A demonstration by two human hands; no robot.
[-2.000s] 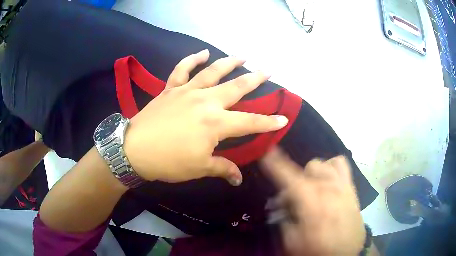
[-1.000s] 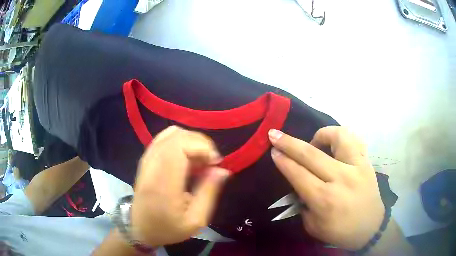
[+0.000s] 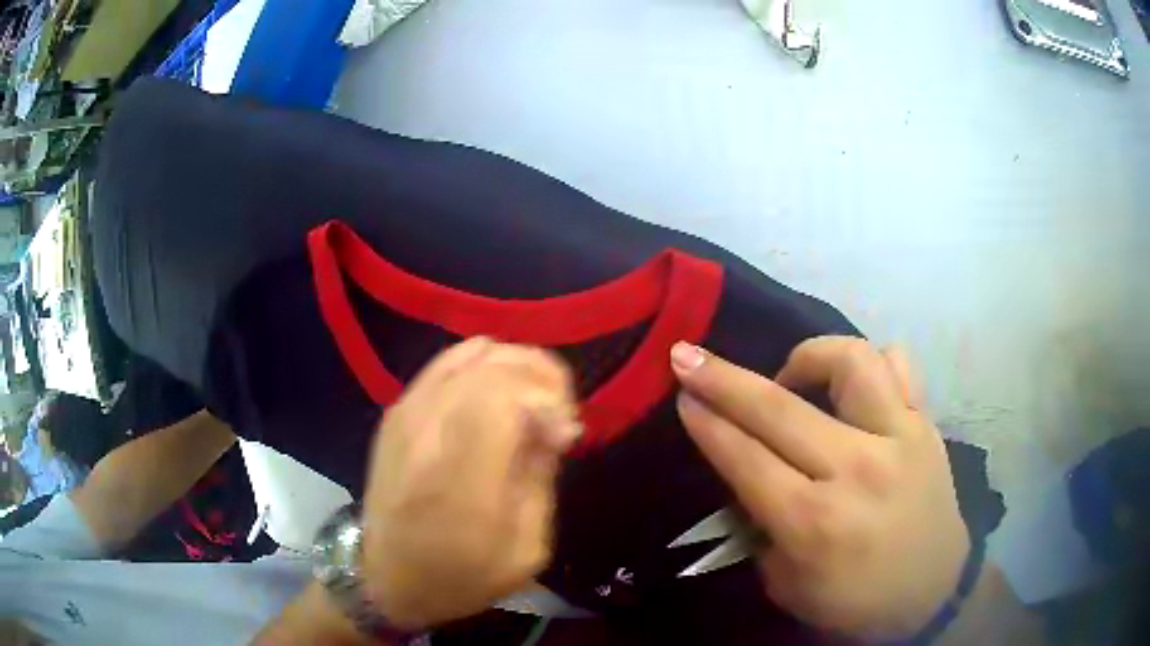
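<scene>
The dark garment (image 3: 290, 391) lies over a long dark padded board (image 3: 416, 177). Its red neckband (image 3: 687, 297) forms an oval facing up. My left hand (image 3: 467, 486), blurred and with a metal watch at the wrist, is curled at the band's near edge, thumb and fingers closed on it; the exact pinch is hard to see. My right hand (image 3: 845, 492) rests at the band's right end with two fingertips on it. Thread snips (image 3: 709, 545) are held in it, pale blades pointing left, handle hidden by the hand. Small white motifs show on the cloth below.
A white table (image 3: 858, 164) lies behind the board. A metal iron rest (image 3: 1072, 35) is at the far right. A blue padded piece (image 3: 290, 51) and white scraps (image 3: 378, 15) lie behind. Another person's forearm (image 3: 158, 473) is at left. A dark object is at the right edge.
My left hand has lifted from lying flat across the neckband and curled at its near edge. My right hand has settled at the band's right end. The view has shifted.
</scene>
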